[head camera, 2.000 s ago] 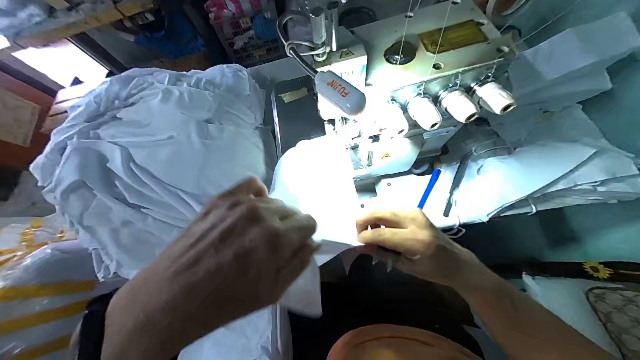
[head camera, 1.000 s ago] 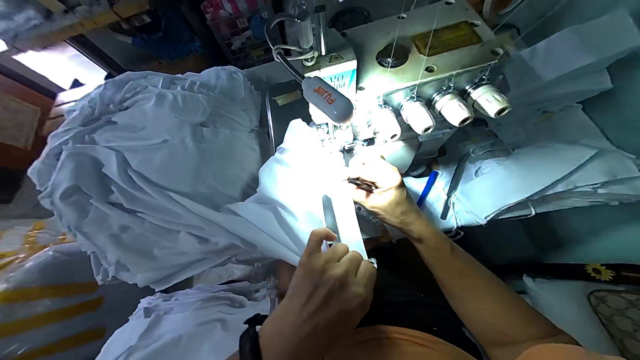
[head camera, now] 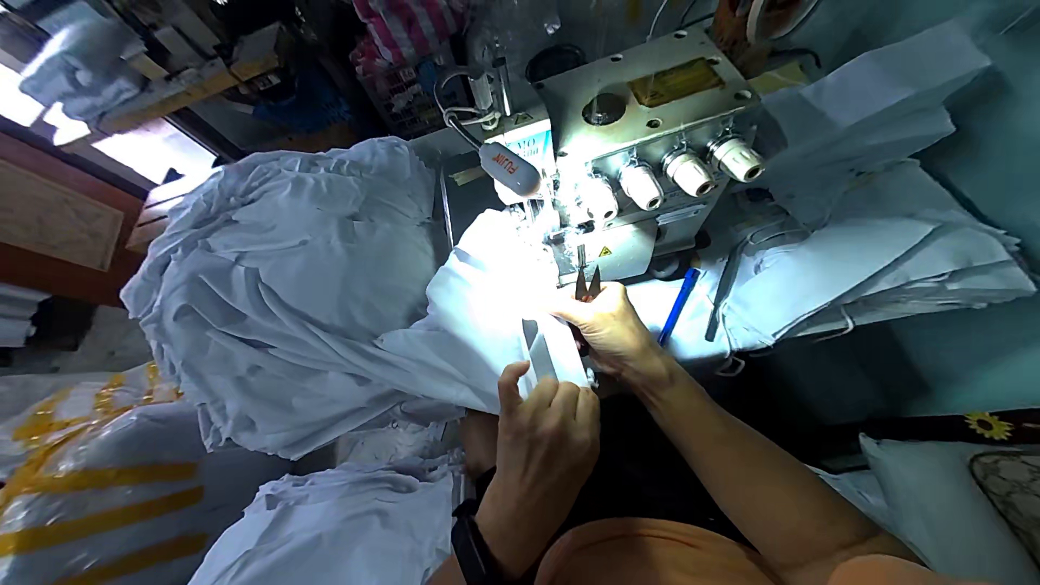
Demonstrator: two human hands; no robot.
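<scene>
A brightly lit white fabric piece [head camera: 479, 325] runs from the needle area of an overlock sewing machine [head camera: 642, 106] down toward my lap. My left hand [head camera: 548, 422], with a dark band on the wrist, grips the near edge of the fabric. My right hand [head camera: 611, 331] holds small thread snips [head camera: 587, 286], blades pointing up toward the machine, and rests at the fabric's right edge. The glare hides the presser foot and the fabric beneath it.
A large heap of white cloth [head camera: 325, 219] lies left of the machine, more white cloth [head camera: 341, 528] below. A blue pen [head camera: 679, 307], dark tweezers [head camera: 725, 291] and stacked white pieces [head camera: 861, 268] lie right. A lamp [head camera: 510, 169] hangs over the needle area. A taped plastic bag [head camera: 106, 487] stands lower left.
Two seconds ago both hands were close together at the fabric's lower edge. My right hand has since moved up beside the machine, and my left hand has moved to the fabric's near end.
</scene>
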